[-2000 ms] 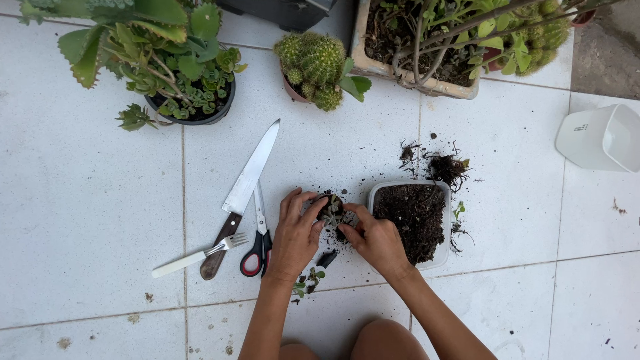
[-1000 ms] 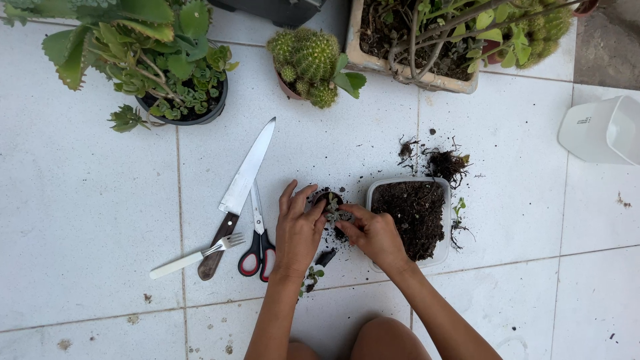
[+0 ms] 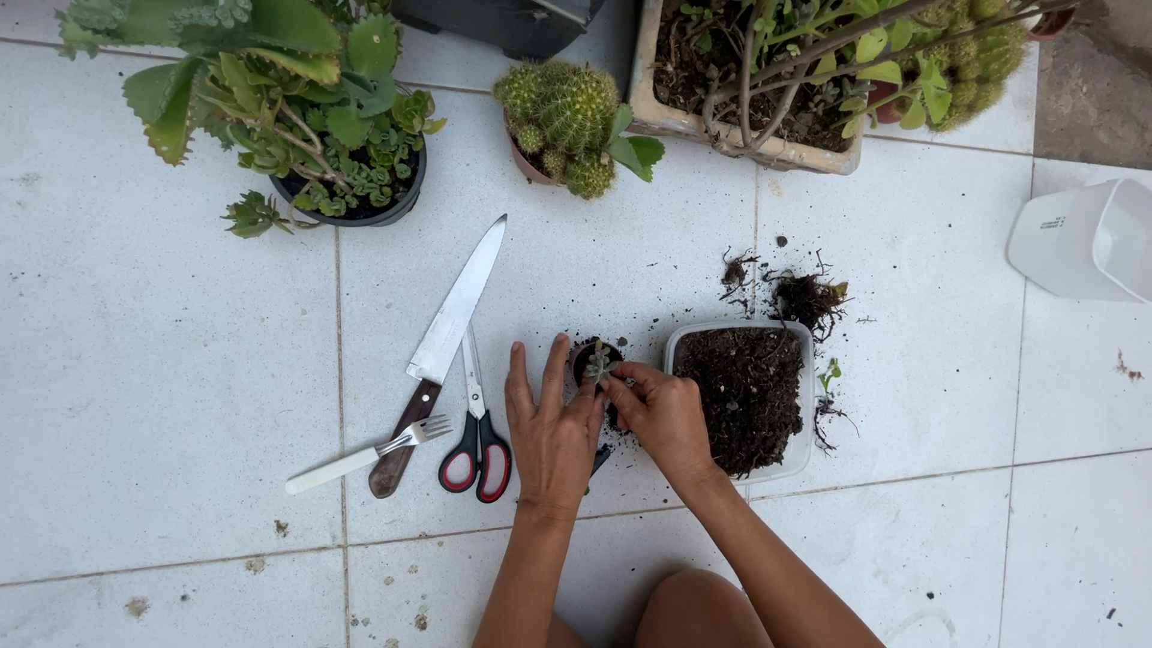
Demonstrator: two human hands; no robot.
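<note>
Between both hands stands a small dark pot of soil [image 3: 585, 367] with a small grey-green succulent cutting [image 3: 600, 360] at its top. My right hand [image 3: 661, 418] pinches the cutting near its base with thumb and index finger. My left hand [image 3: 555, 432] lies at the pot's left side, its thumb and index finger near the cutting and its other fingers spread; whether it grips the pot is hidden. Just right of my right hand is a clear plastic container [image 3: 804, 396] of dark soil [image 3: 742, 391]. A dark small object [image 3: 601, 457] lies partly behind my left hand.
Left of my hands lie scissors [image 3: 475, 441], a kitchen knife [image 3: 459, 310] and a fork [image 3: 369, 456] across its handle. Root clumps [image 3: 807, 299] lie behind the container. Farther back stand a potted succulent [image 3: 396, 202], a potted cactus [image 3: 562, 117], a rectangular planter [image 3: 814, 157] and a white container [image 3: 1062, 238].
My left hand's fingers have spread and straightened beside the pot. The leafy sprig seen below the hands earlier is now mostly hidden behind my left hand.
</note>
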